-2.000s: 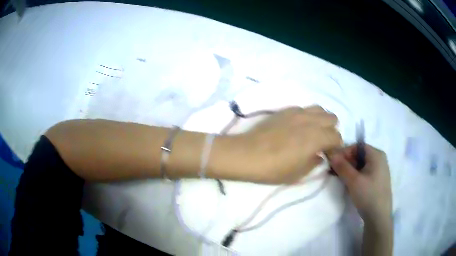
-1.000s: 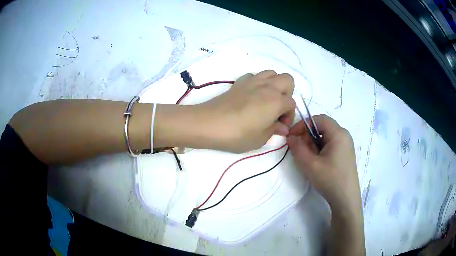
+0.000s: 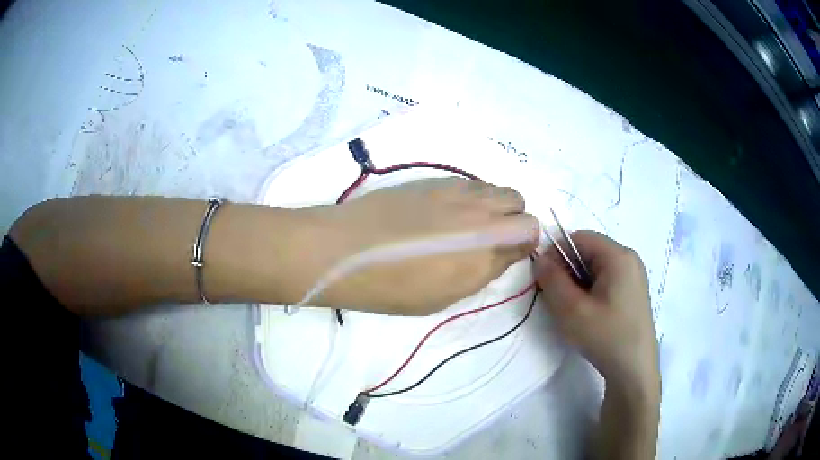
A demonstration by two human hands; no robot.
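The white housing [image 3: 432, 415] lies on the tabletop under my hands. My left hand [image 3: 450, 247] reaches across it, palm down, fingers bunched at the right side; what its fingertips hold is hidden. My right hand [image 3: 598, 287] meets it there and holds the tweezers [image 3: 568, 244], prongs up and apart. A red and black wire pair [image 3: 430, 334] runs from between the hands to a small black connector [image 3: 356, 410] at the lower rim. Another black connector [image 3: 360, 153] with red and black wires sits at the upper rim. A blurred white cord [image 3: 405, 244] crosses over my left hand.
The scuffed white tabletop [image 3: 207, 99] has pen marks. A dark green conveyor belt [image 3: 575, 54] runs along the upper right, with a metal side rail [image 3: 764, 63] beyond it. A short dark wire end [image 3: 340, 316] shows just below my left wrist.
The white cord now lies over the back of my left hand instead of looping beyond the housing and around my wrist. The hands remain together; the housing sits slightly lower in view.
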